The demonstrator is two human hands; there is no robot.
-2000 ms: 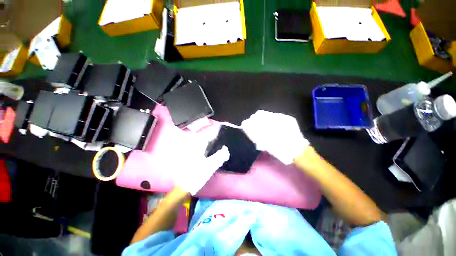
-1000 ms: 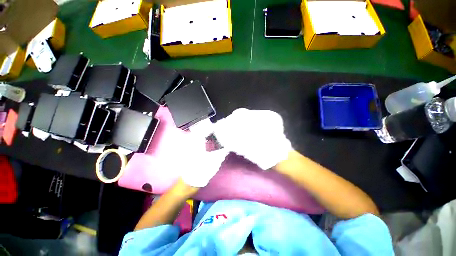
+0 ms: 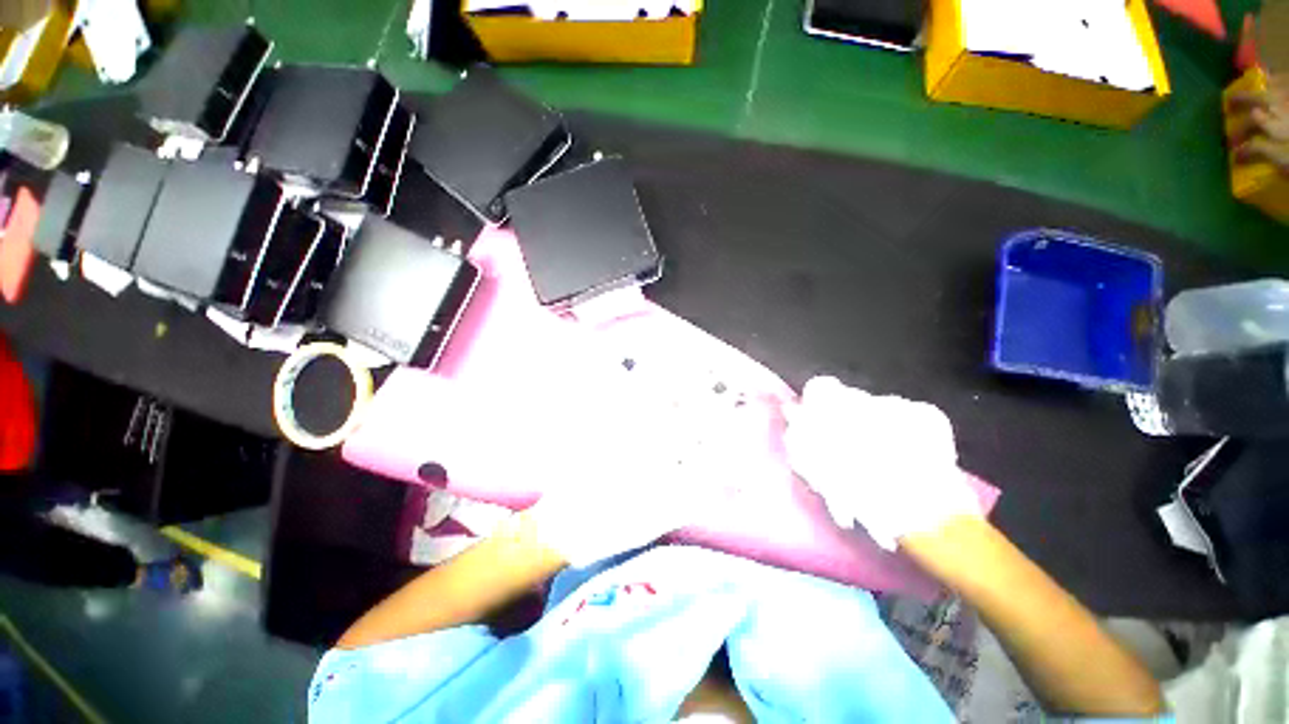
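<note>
A white plate with small dark holes [image 3: 676, 385], overexposed, lies over the pink mat [image 3: 474, 361] in front of me. My left hand [image 3: 601, 495], in a white glove, is at the plate's lower left edge and blends with it, so its fingers and grip cannot be made out. My right hand [image 3: 877, 460], also in a white glove, is over the mat just right of the plate, with a strip of pink between them. Its fingers are bent and blurred, and whether they hold something small cannot be told.
Several black units [image 3: 212, 226] stand at the left, one [image 3: 583, 231] at the mat's back edge. A tape roll [image 3: 322, 396] is left of the mat. A blue bin [image 3: 1077, 311] and bottles [image 3: 1227, 318] are right. Yellow cartons [image 3: 1046, 92] line the green strip; another person's hand [image 3: 1258, 120] is far right.
The dark unit seen between my hands earlier no longer shows; a white holed plate shows there. My right hand has moved right, away from my left. The view has shifted, with the cartons higher.
</note>
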